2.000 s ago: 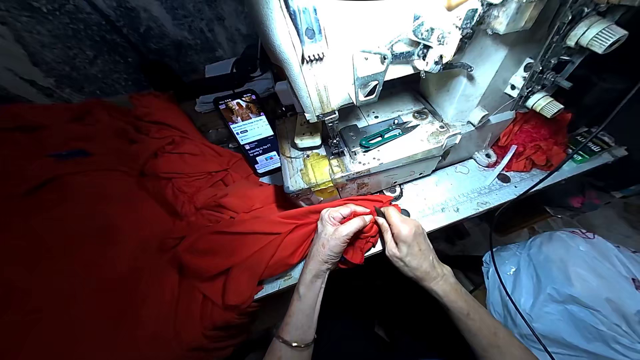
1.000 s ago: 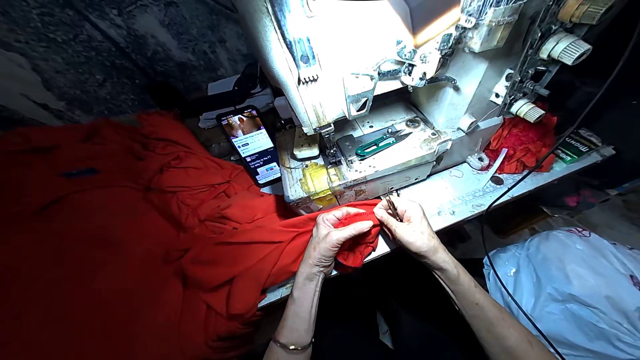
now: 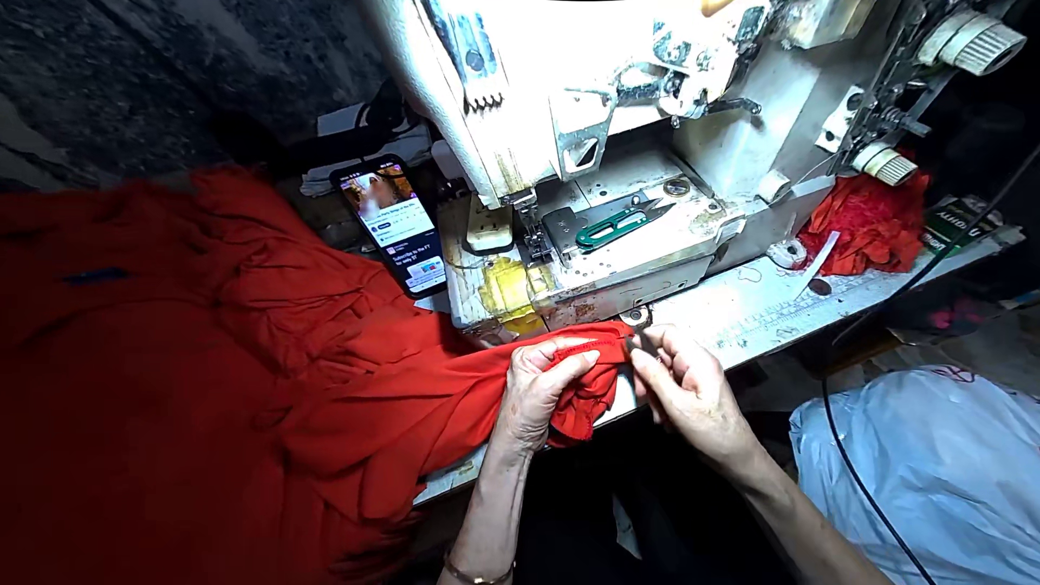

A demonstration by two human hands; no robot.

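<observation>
Red fabric (image 3: 390, 374) stretches from a large heap at the left to the table's front edge. My left hand (image 3: 540, 390) pinches it beside a stitched seam, the cloth's end hanging below. Just right of it, my right hand (image 3: 682, 378) holds a small dark metal tool (image 3: 644, 345), maybe thread snips, its tip at the cloth's edge; the fingers hide most of it. Behind both hands stands a white industrial sewing machine (image 3: 601, 292), its presser foot (image 3: 536, 244) bare of cloth. Green-handled thread snips (image 3: 613, 229) lie on the machine's bed.
A lit smartphone (image 3: 394, 227) leans left of the machine. Red scraps (image 3: 869, 219), a white bobbin-like roll (image 3: 786, 253) and a green box (image 3: 963, 227) are at the right of the table (image 3: 739, 325). A black cable (image 3: 845, 455) hangs before a pale plastic bag (image 3: 918, 463).
The dark tool in my right hand pointed upward a second ago and now has its tip by the cloth's edge. My left hand keeps its pinch on the fabric.
</observation>
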